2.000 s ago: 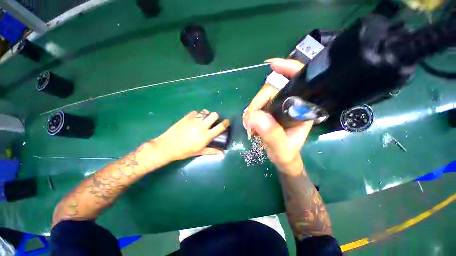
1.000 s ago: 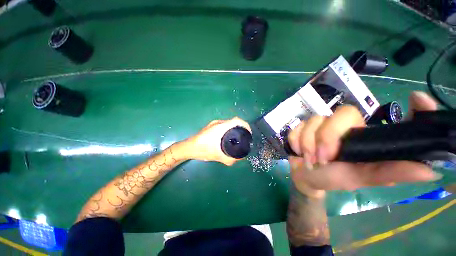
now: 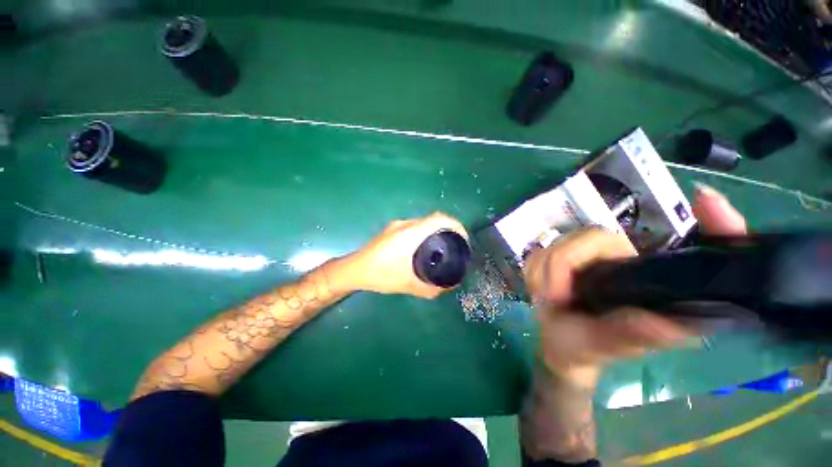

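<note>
My left hand (image 3: 408, 255) is wrapped around a black cylindrical housing (image 3: 442, 258), held upright with its dark recessed round end facing up. My right hand (image 3: 598, 301) grips the black electric screwdriver (image 3: 702, 278), which is blurred and points left, to the right of the housing and apart from it. Its tip is hidden or too blurred to tell. The white-grey screw feeder (image 3: 584, 205) sits at an angle behind my right hand, which covers its near corner. A loose screw pile (image 3: 485, 296) lies between my hands.
Waiting black units lie on the green surface (image 3: 301, 173): two at the left (image 3: 114, 157) (image 3: 199, 57), one at the back (image 3: 540, 88) and two behind the feeder (image 3: 710, 150) (image 3: 771, 137). A thin white line crosses the surface. A blue bin (image 3: 50, 408) is below the left edge.
Since two seconds ago, the housing has come upright in my left hand. My right hand and screwdriver have moved lower right, uncovering the feeder. The view has shifted, moving the surroundings in the picture.
</note>
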